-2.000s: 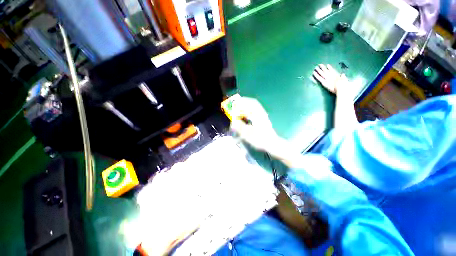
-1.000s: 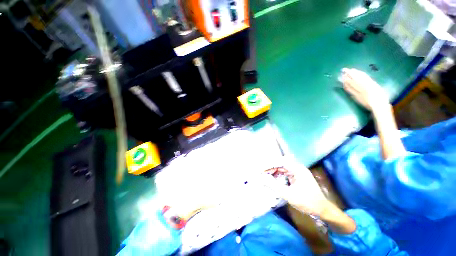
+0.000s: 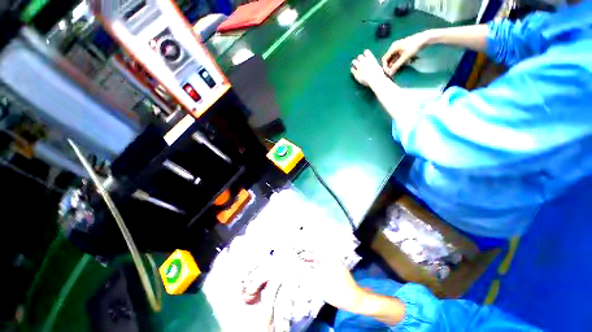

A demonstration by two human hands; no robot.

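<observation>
The white tray area [image 3: 298, 227] lies directly before the press and is badly overexposed, with a few small dark specks on it. My right hand [image 3: 341, 285] reaches over its right part; the fingers melt into the glare, so whether they hold anything is hidden. Faint reddish outlines show at the tray's lower left, but I cannot clearly make out my left hand there. The orange nest [image 3: 232, 206] sits low in the press opening, and no hand is at it. Yellow start buttons stand at the left [image 3: 178, 271] and right [image 3: 284, 155] of the press.
The press control box [image 3: 170, 55] is above the press. A pale air hose [image 3: 120, 227] hangs at the left, near a dark parts tray [image 3: 117, 298]. A carton [image 3: 422, 243] with clear pieces is below the bench edge. A neighbour's hands [image 3: 383, 68] work on the green bench at right.
The view has turned and shifted. My right hand has gone from beside the right button to over the white tray. The neighbour's two hands are now together. The carton shows more fully.
</observation>
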